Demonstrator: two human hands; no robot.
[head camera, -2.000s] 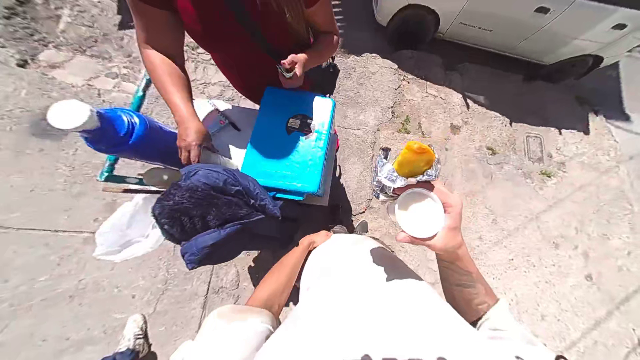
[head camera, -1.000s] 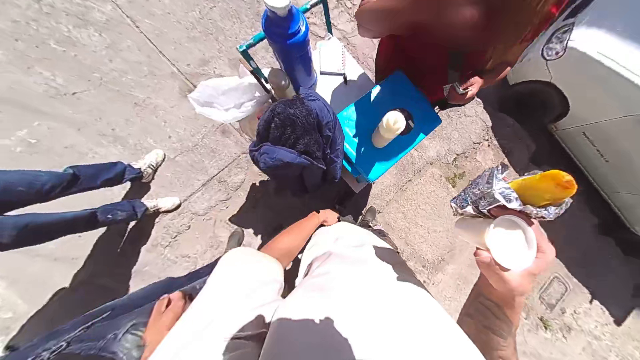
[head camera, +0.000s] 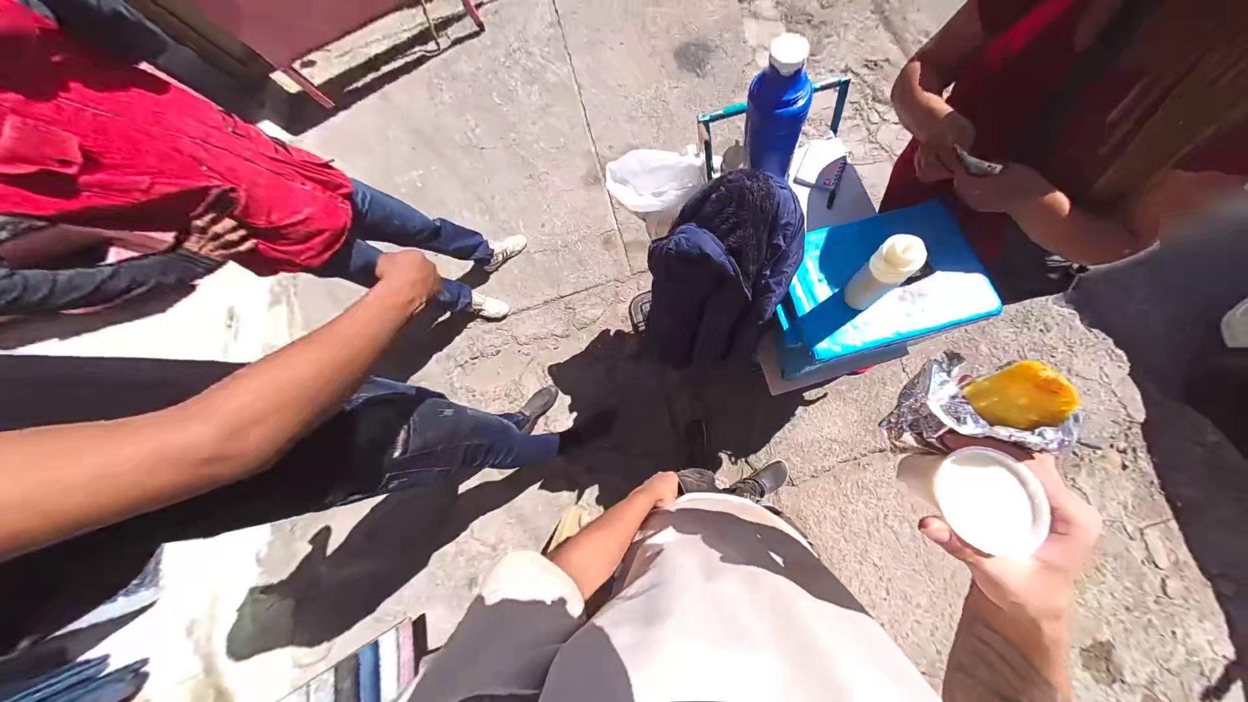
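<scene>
My right hand (head camera: 1033, 546) holds a white lidded cup (head camera: 993, 502) and, just beyond it, a piece of yellow food (head camera: 1024, 395) partly wrapped in aluminium foil (head camera: 921, 405). Low at my waist, partly beyond my shirt, is my left hand (head camera: 660, 487); its fingers are mostly hidden, so what it does cannot be told. A blue box (head camera: 887, 327) with a white squeeze bottle (head camera: 885, 271) on its lid stands ahead, to the left of the foil.
A blue thermos (head camera: 777, 122), a dark blue jacket (head camera: 712, 283), a notepad with a pen (head camera: 821, 164) and a white plastic bag (head camera: 651, 180) are around the box. A person in dark red (head camera: 1063, 97) stands behind it. At left are people, one in a red jacket (head camera: 175, 146).
The view has swung left, bringing an outstretched arm and a person in a red jacket into sight. My right hand keeps hold of the cup and foil-wrapped food.
</scene>
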